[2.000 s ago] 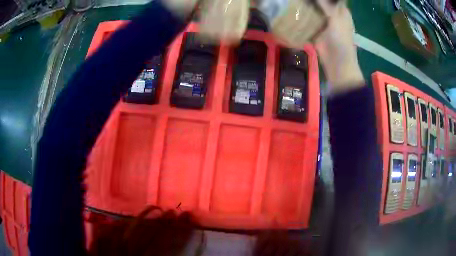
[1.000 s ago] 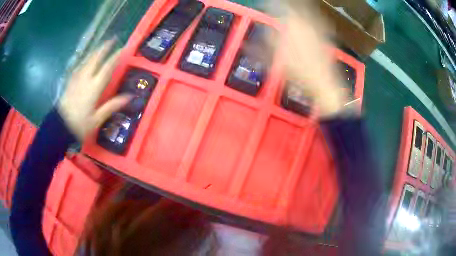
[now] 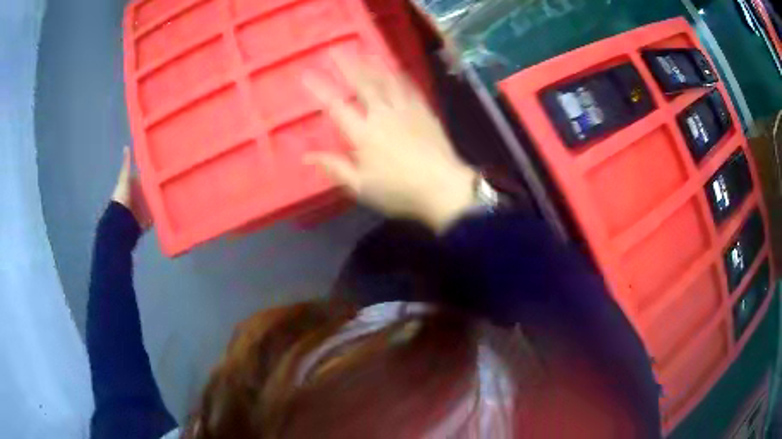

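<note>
A red-orange phone tray with empty pockets [image 3: 243, 100] lies at the upper left, seen from above. My left hand [image 3: 127, 184] is at its left edge, small in view and partly hidden by the tray side. My right hand [image 3: 390, 141] is spread over the tray's right part, blurred, with nothing in it; whether it touches cannot be told. A second phone tray [image 3: 619, 236] lies at the right on the bench. It holds several black phone backs face down, one [image 3: 600, 105] in the near row and the others [image 3: 729, 184] along the far row.
Grey floor [image 3: 214, 300] surrounds the left tray. The green bench mat [image 3: 562, 39] shows behind the right tray, with shiny clear film [image 3: 489, 56] near the bench's left end. Reddish-brown hair [image 3: 343, 369] blocks the bottom centre. Part of a brown box [image 3: 765, 159] shows at the right rim.
The view has swung left to the lower tray. My left hand has left the phone in the bench tray and is at the lower tray's edge. My right hand has moved over that lower tray.
</note>
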